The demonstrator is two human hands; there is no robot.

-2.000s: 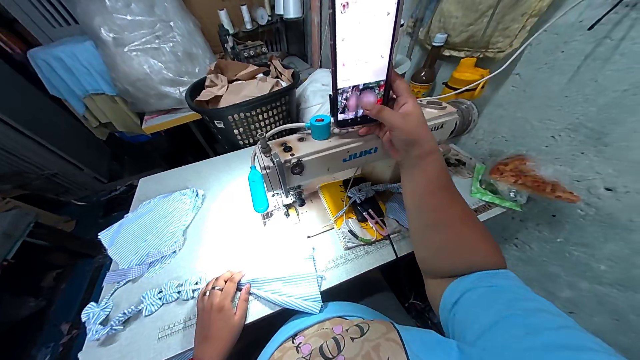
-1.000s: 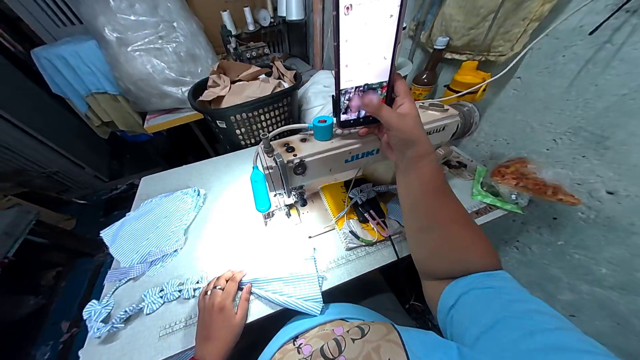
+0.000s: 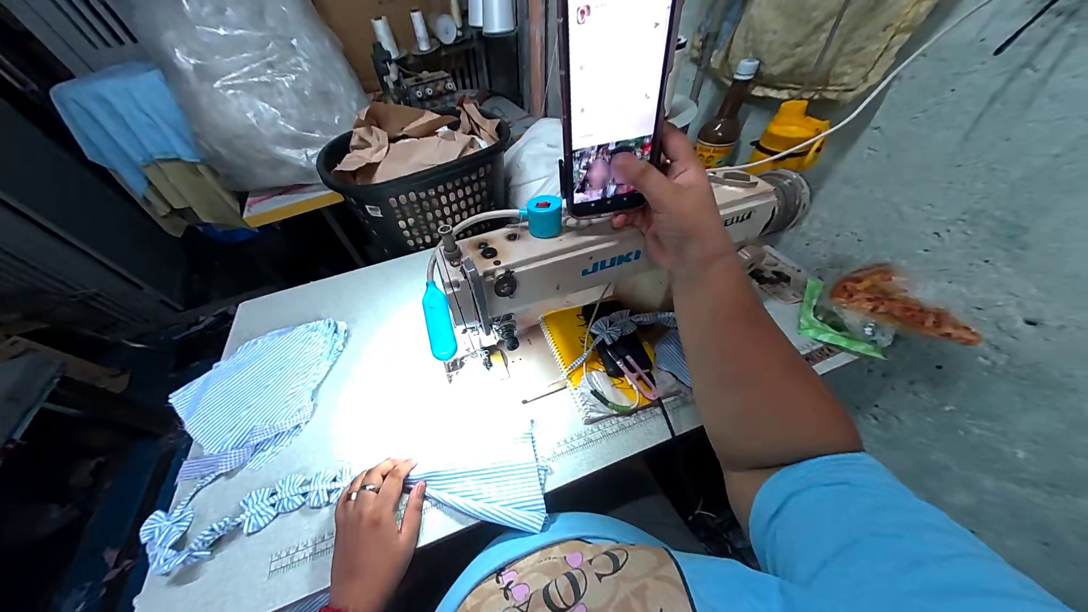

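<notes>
A smartphone [image 3: 616, 93] stands upright in my right hand [image 3: 676, 200], its screen lit and my thumb over the lower part. It is raised above the arm of a white Juki sewing machine [image 3: 561, 263]. My left hand [image 3: 378, 527] lies palm down near the table's front edge, on the blue-and-white striped fabric piece [image 3: 493, 480]. A string of striped fabric bows [image 3: 272, 506] runs leftward from its fingers. Farther left lies a stack of striped fabric pieces [image 3: 263, 387]. A turquoise lamp [image 3: 439, 321] hangs beside the needle area.
A yellow notebook [image 3: 565, 336] with cords, a bow and small tools lies right of the needle. Behind the table [image 3: 280, 297] stands a black basket [image 3: 408, 200] of brown paper. A brown bottle [image 3: 722, 119] and a yellow container [image 3: 789, 136] stand near the wall, at back right.
</notes>
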